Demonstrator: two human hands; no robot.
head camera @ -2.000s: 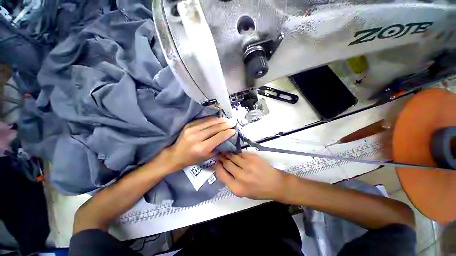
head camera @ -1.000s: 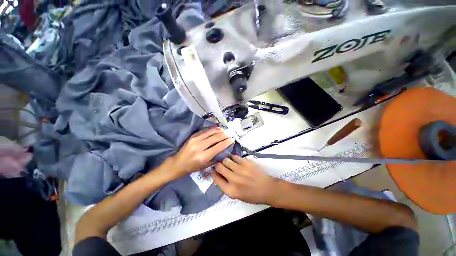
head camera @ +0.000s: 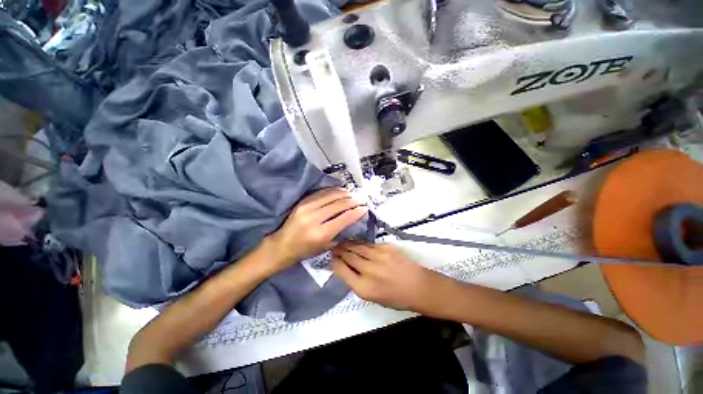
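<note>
The grey garment [head camera: 185, 177] lies in a large crumpled heap left of and under the machine head. My left hand [head camera: 317, 222] presses on the cloth beside the presser foot [head camera: 371, 192], fingertips close to the needle area. My right hand [head camera: 378, 273] pinches the cloth edge just in front of the foot. A white label [head camera: 319, 269] shows between the hands. The grey binding strip [head camera: 478, 244] runs taut from the tape roll [head camera: 682, 235] on the orange disc to the foot. The needle is hidden in bright glare.
The off-white sewing machine [head camera: 462, 85] arches over the table. Beneath it lie black thread snips [head camera: 428, 162], a phone [head camera: 493, 158] and a yellow item [head camera: 536, 120]. A wooden-handled awl [head camera: 544, 210] lies near the orange disc [head camera: 628, 296]. A ruler scale runs along the table edge.
The camera view has shifted. Both hands stay at the foot with little visible change in grip. The strip remains stretched to the disc.
</note>
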